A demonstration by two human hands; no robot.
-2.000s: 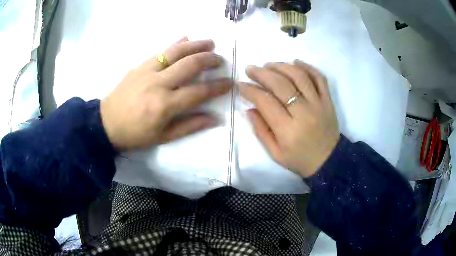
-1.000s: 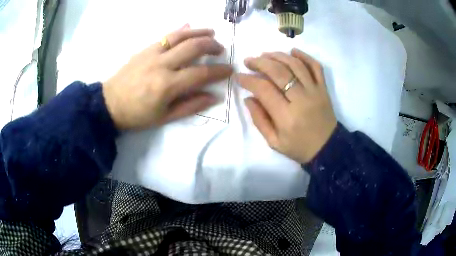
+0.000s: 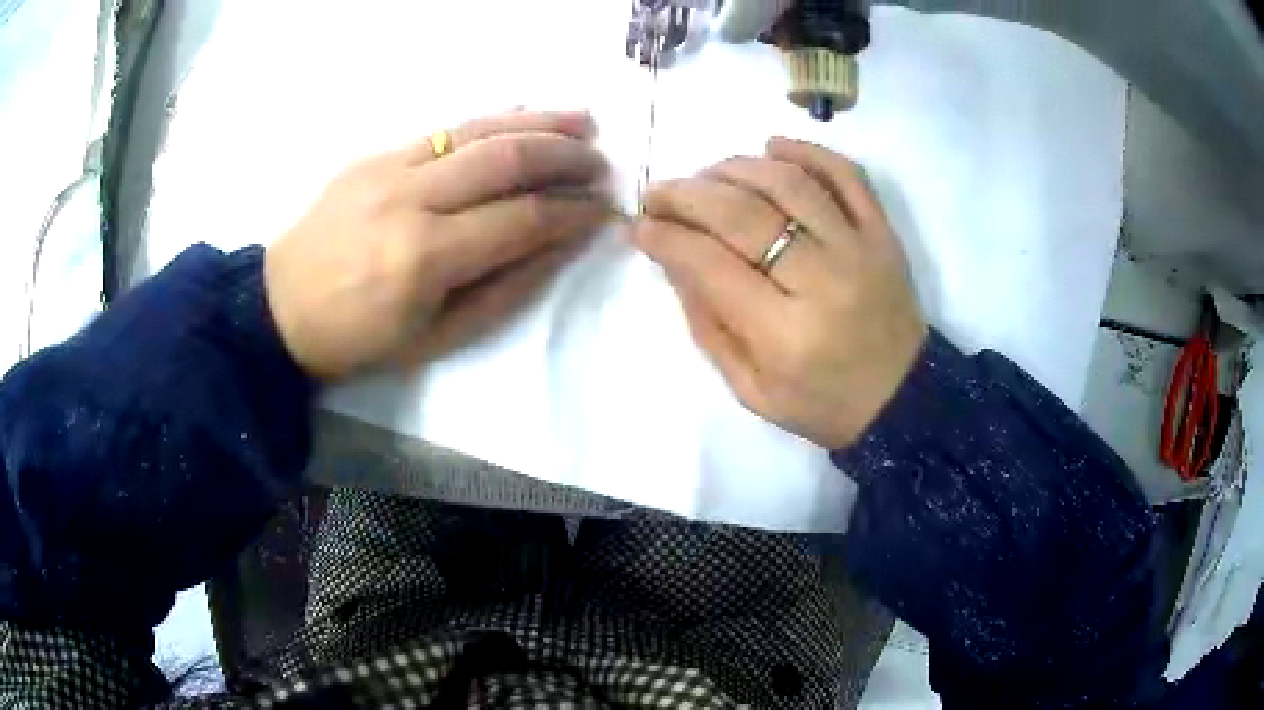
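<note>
A large white fabric panel [image 3: 596, 375] lies on the machine bed under both hands. A thin dark double line runs down it from the presser foot [image 3: 657, 31] at top centre to my fingertips. My left hand [image 3: 451, 236], with a gold ring, lies on the panel left of the line, fingers close together. My right hand [image 3: 790, 278], with a silver ring, is right of the line, its thumb and index tips near the line's lower end. The fingertips of both hands nearly meet there. Whether they pinch the cloth is hard to tell.
A ribbed cream knob [image 3: 822, 78] is right of the foot, under the machine head [image 3: 1081, 63]. Red-handled scissors [image 3: 1189, 402] lie at the right. A ruler scale [image 3: 471, 479] runs along the front edge above the checked apron [image 3: 555, 596]. More white cloth [image 3: 49, 167] is at far left.
The panel has moved up toward the foot and its lower edge has shifted, baring the ruler scale at front left. The stitched corner is no longer seen. My left fingers have closed together.
</note>
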